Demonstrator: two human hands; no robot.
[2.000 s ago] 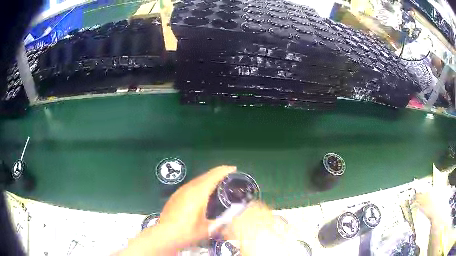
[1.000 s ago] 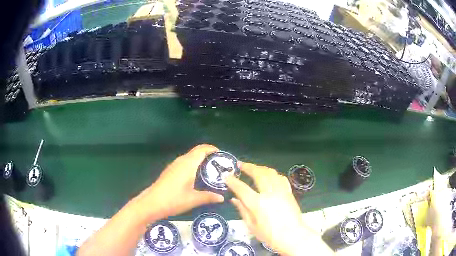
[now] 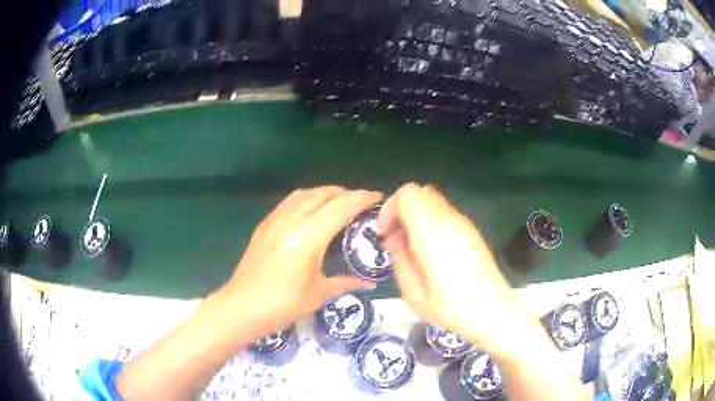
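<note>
My left hand (image 3: 286,243) is wrapped around the side of a black cylindrical unit (image 3: 365,249) with a white three-armed mark on its top. The unit is upright over the near edge of the belt. My right hand (image 3: 439,254) is on the right part of the unit's top, fingers bent together; its fingertips cover part of the face, and whether they pinch anything is hidden. Several similar units, among them one unit (image 3: 384,362), stand on the white ledge (image 3: 313,384) just below my hands.
On the green belt (image 3: 235,164), marked units stand at left beside a thin pale strip (image 3: 98,196); two dark-topped units (image 3: 545,229) stand at right. Two more units (image 3: 568,324) and a clear bag (image 3: 636,368) are on the ledge at right. Black trays (image 3: 439,63) are stacked behind.
The dark face of the held unit a while ago now shows a white three-armed mark. My right fingers have curled at its top. The view has tilted down, and belt units have shifted right.
</note>
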